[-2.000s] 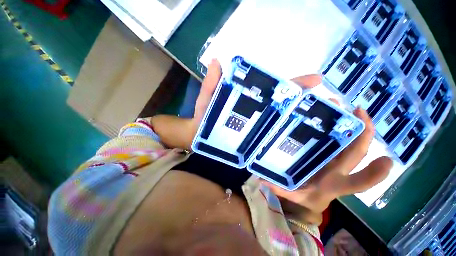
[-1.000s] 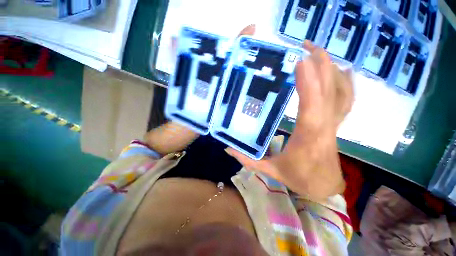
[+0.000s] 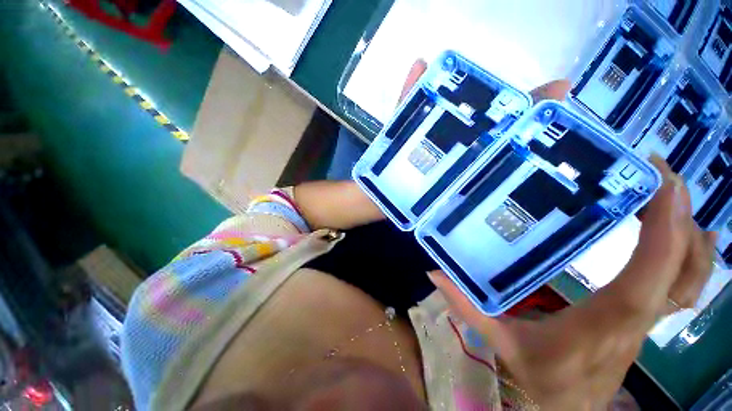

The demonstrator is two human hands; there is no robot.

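Observation:
Two light-blue plastic housings lie side by side in my hands, open sides facing me, edges touching. The left housing (image 3: 433,144) is held by my left hand (image 3: 341,202), which is mostly hidden behind it; a fingertip shows at its upper left edge. The right housing (image 3: 522,217) is gripped by my right hand (image 3: 610,321), with the thumb at the lower edge and fingers at the right edge. Both housings have black strips along the inner walls, a black sheet at the upper end and a small grey dotted patch.
A clear tray with rows of similar housings (image 3: 618,72) lies at the upper right, beside a bright white sheet (image 3: 449,32). White sheets (image 3: 265,28) are at the upper left. A cardboard box (image 3: 241,128) stands left of the bench. A red stool (image 3: 148,24) is on the green floor.
The housings have moved right and now tilt clockwise compared with one second ago. The right housing appears larger and nearer. Both hands still hold the pair.

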